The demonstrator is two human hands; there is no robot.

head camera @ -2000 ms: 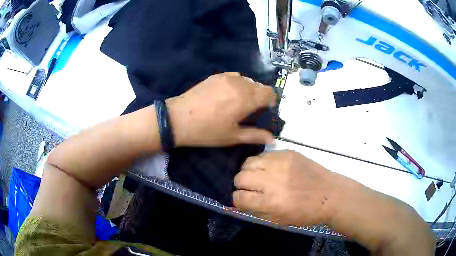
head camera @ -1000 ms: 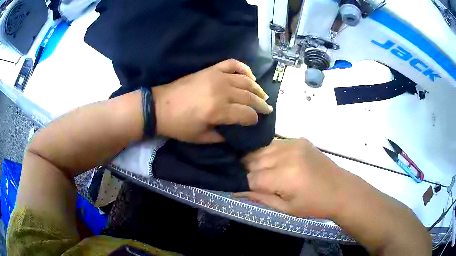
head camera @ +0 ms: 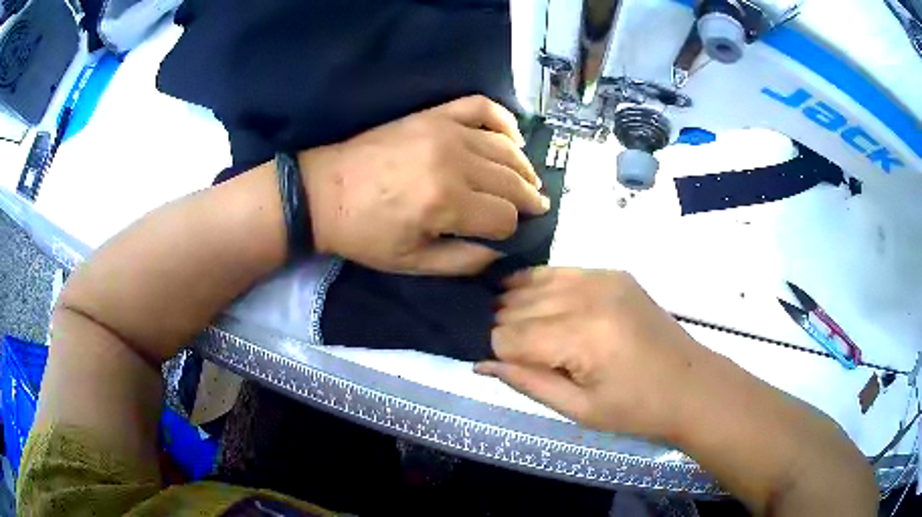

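Observation:
The large black garment piece point(head camera: 344, 71) lies left of the needle area, its right edge beside the presser foot point(head camera: 574, 119). My left hand point(head camera: 430, 192) lies on the black fabric, fingers bent and pressing on it below the foot. My right hand point(head camera: 596, 348) is at the near right edge of the fabric, fingers curled on it; the fingertips are partly hidden. A pale lining with an overlocked edge point(head camera: 293, 298) shows under the near part of the black fabric.
The white sewing machine head point(head camera: 748, 76) stands at the upper right. A curved black strip point(head camera: 738, 192) lies under its arm. Thread snips point(head camera: 824, 325) lie at the right. A measuring tape point(head camera: 404, 412) runs along the front edge. A blue crate point(head camera: 25, 379) is at lower left.
The black fabric's near edge has shifted up from the tape. My left hand has moved slightly up and forward from its earlier spot; my right hand stays at the fabric's near right edge.

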